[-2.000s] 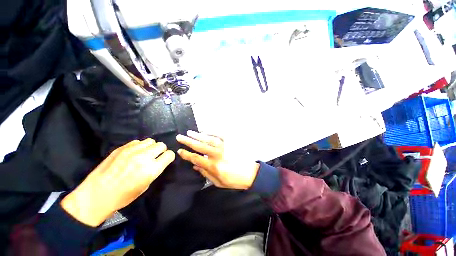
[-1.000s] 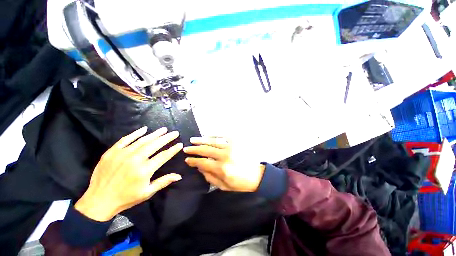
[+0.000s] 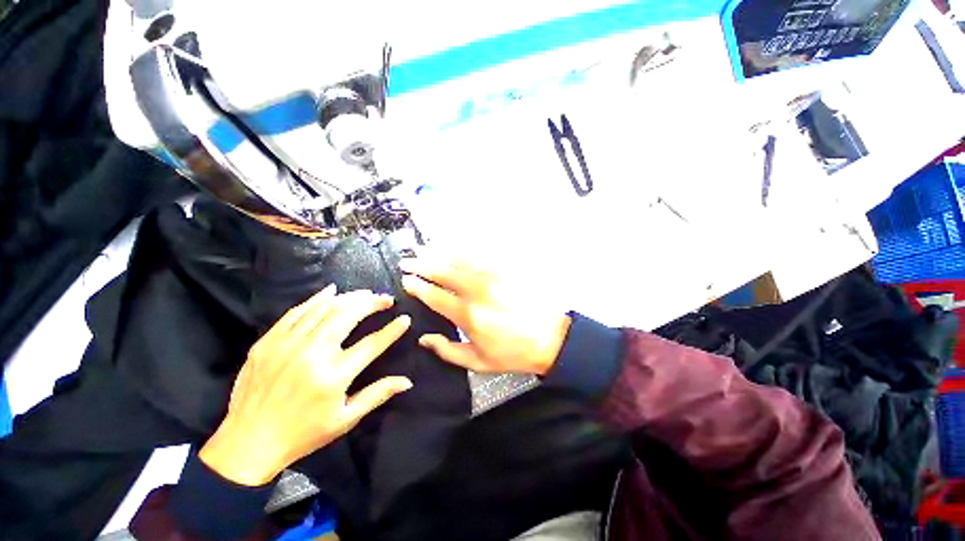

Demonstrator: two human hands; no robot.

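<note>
The black garment piece [image 3: 233,317] lies bunched left of and below the needle, with a shinier flat panel [image 3: 358,262] at the presser foot [image 3: 379,217]. The white sewing machine head [image 3: 265,63] stands above it. My left hand [image 3: 307,386] lies flat on the cloth with fingers and thumb spread, gripping nothing visible. My right hand [image 3: 487,317] rests at the cloth's right edge, fingers extended close below the presser foot and thumb apart. Its fingertips touch the cloth; no grip shows.
Open black thread snips [image 3: 571,155] lie on the white table [image 3: 624,254]. A thin dark stick [image 3: 767,169] and a small black object [image 3: 831,135] lie farther right. Black garments [image 3: 825,370] are heaped below the table's right end, beside blue [image 3: 926,227] and red baskets.
The view has shifted. My left hand has gone from bunched fingers to spread flat. My right hand has moved closer to the presser foot, its thumb now apart. Less of the shiny panel shows below the foot.
</note>
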